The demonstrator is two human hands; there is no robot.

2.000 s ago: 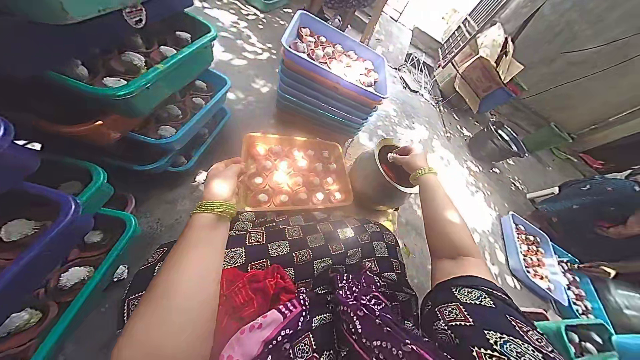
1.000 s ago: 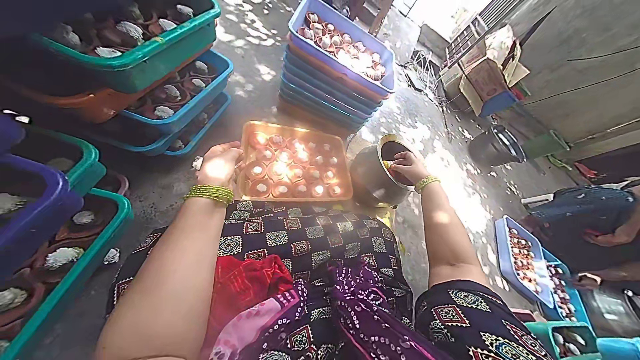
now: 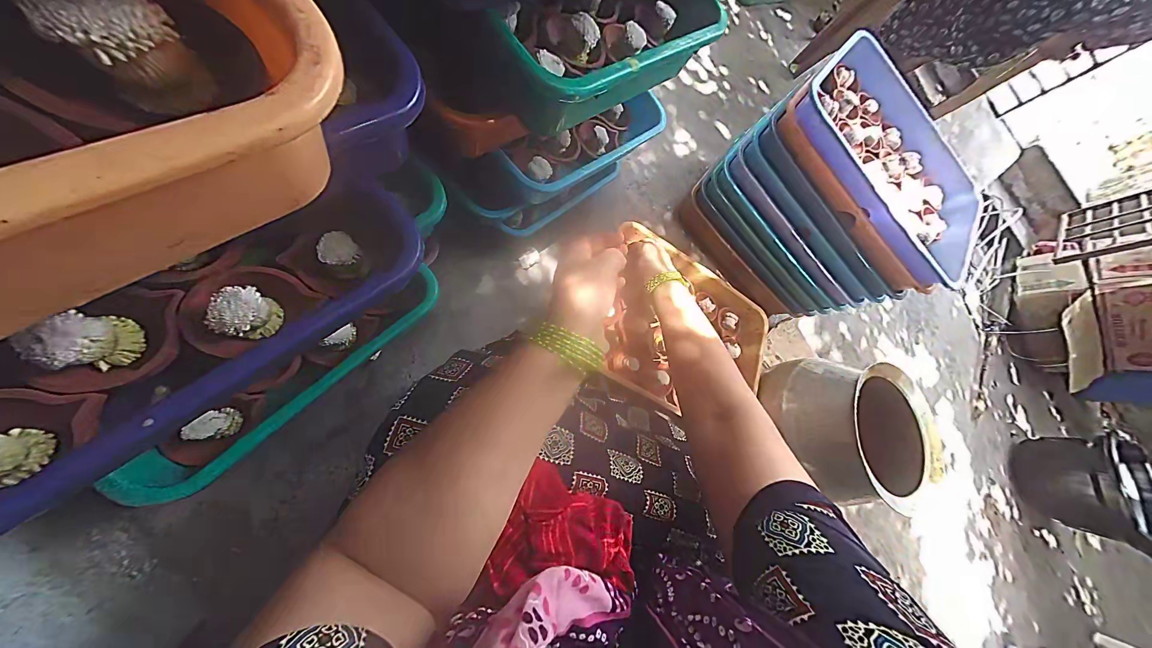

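Note:
An orange plastic tray [image 3: 754, 337] with small clay cups holding pale-tipped pieces lies at my lap, in bright sun. My left hand [image 3: 589, 274] is at the tray's far left corner, its fingers bent; glare and blur hide whether they hold anything. Beside it my right hand [image 3: 646, 261] reaches over the tray near the same corner, with the fingertips hidden. Right of the tray is a metal pot [image 3: 810, 423], its mouth turned toward the right of the view and dark inside.
Stacked tubs of filled clay cups stand at left, among them an orange tub [image 3: 180, 189], a purple tub [image 3: 270, 360] and a green tub [image 3: 630, 81]. A tall tub stack [image 3: 792, 225] rises beyond the tray. Cardboard boxes [image 3: 1125, 315] and a dark bucket [image 3: 1071, 481] are at right.
My right hand has left the pot's mouth and come over the tray, close to my left hand. The view has swung left.

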